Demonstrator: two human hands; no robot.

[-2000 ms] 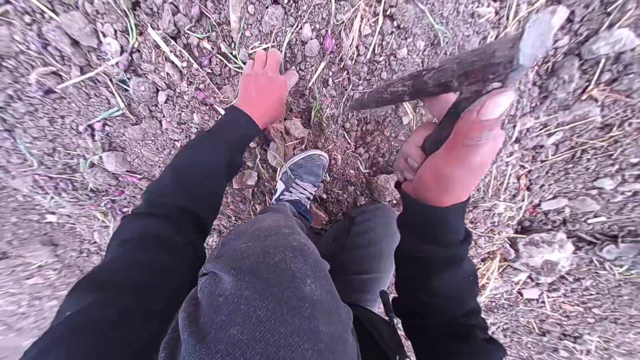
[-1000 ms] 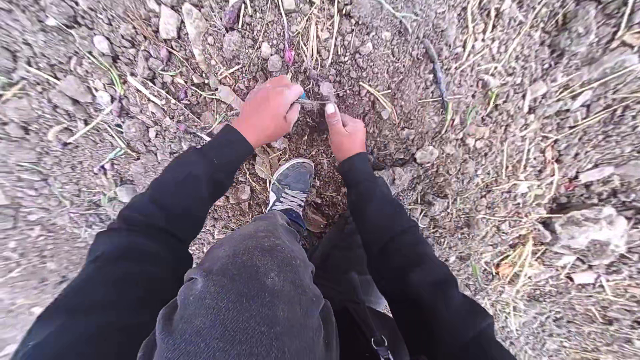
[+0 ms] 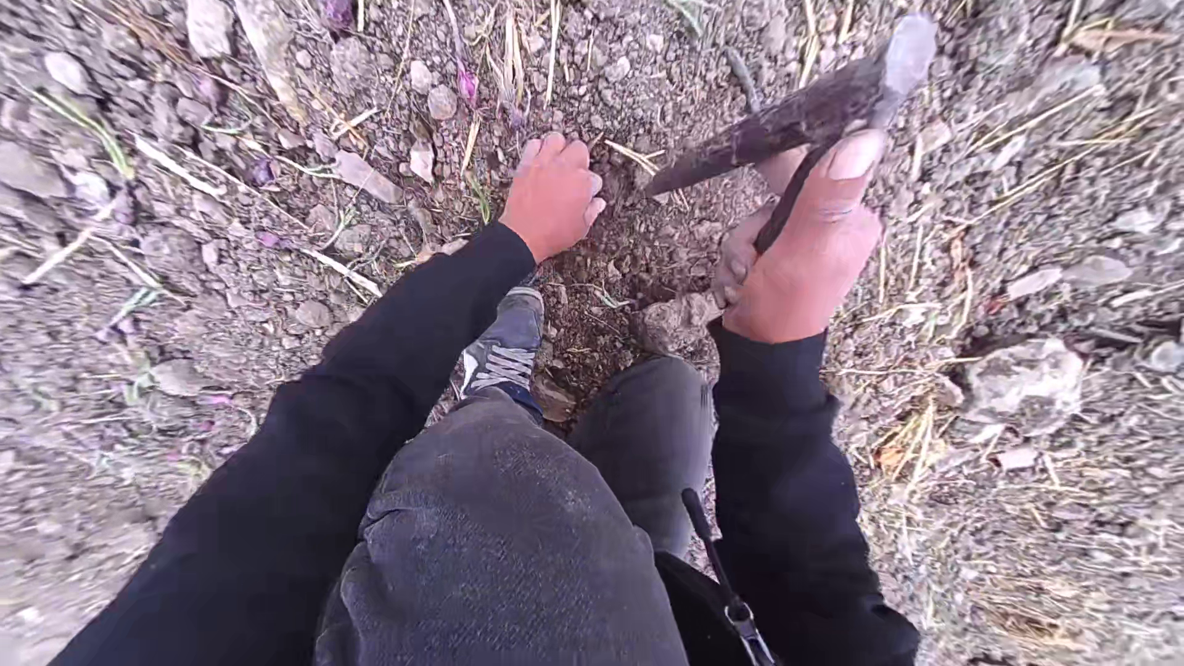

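My right hand (image 3: pixel 809 236) is closed around the handle of a digging tool with a long, dark, tapering metal blade (image 3: pixel 768 125). The tool is raised above the soil, its narrow end pointing left and its pale, worn end at the upper right. Low over the stony ground, my left hand (image 3: pixel 553 196) has its fingers curled down at the soil; whether they hold anything is hidden. A gap of soil lies between that hand and the blade's narrow end. Dug, darker soil (image 3: pixel 592 314) shows below and between the two hands.
My sneaker (image 3: pixel 504 347) and bent knees are just below the hands. A stone (image 3: pixel 675 322) lies near my right wrist, and a larger pale rock (image 3: pixel 1027 384) sits farther right. Purple crocus-like petals (image 3: pixel 467 85), dry straw and small stones are scattered about.
A second ago both hands were together at a small thing; now they are apart. My right hand has moved right and holds the tool up, as it did two seconds ago.
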